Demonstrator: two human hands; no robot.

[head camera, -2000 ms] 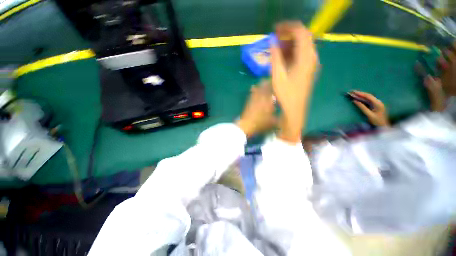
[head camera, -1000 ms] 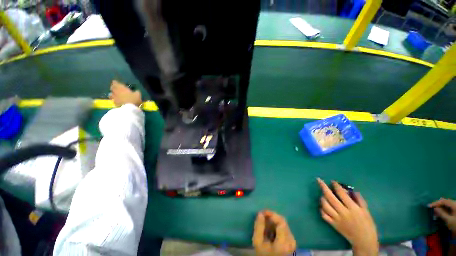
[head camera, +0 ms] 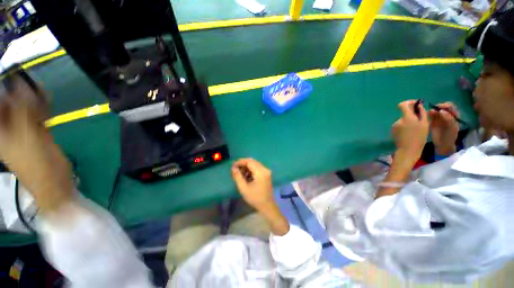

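My left hand (head camera: 28, 135) is raised at the left edge, blurred, left of the black bench press (head camera: 127, 76). Something dark shows at its fingertips; I cannot tell whether it is held. My right hand (head camera: 256, 183) is above the bench's front edge, right of the press, with fingers curled around a small dark piece (head camera: 246, 173) that they partly hide. The press base has a pale metal-edged block (head camera: 147, 111) with small bits on top, a white scrap (head camera: 172, 128) on the black plate, and red digits (head camera: 198, 160) beside a lit red switch (head camera: 217, 156).
A blue bin (head camera: 287, 94) of tiny pale parts stands on the green bench (head camera: 315, 126), right of the press. A yellow post (head camera: 356, 36) rises behind it. A neighbour (head camera: 445, 185) at the right holds a dark piece and a thin dark tool. White equipment (head camera: 8, 202) is at the left edge.
The view has shifted, with the press now further left in the picture. My left hand has come nearer and higher at the left edge. My right hand is still curled. The neighbour's hands are now raised.
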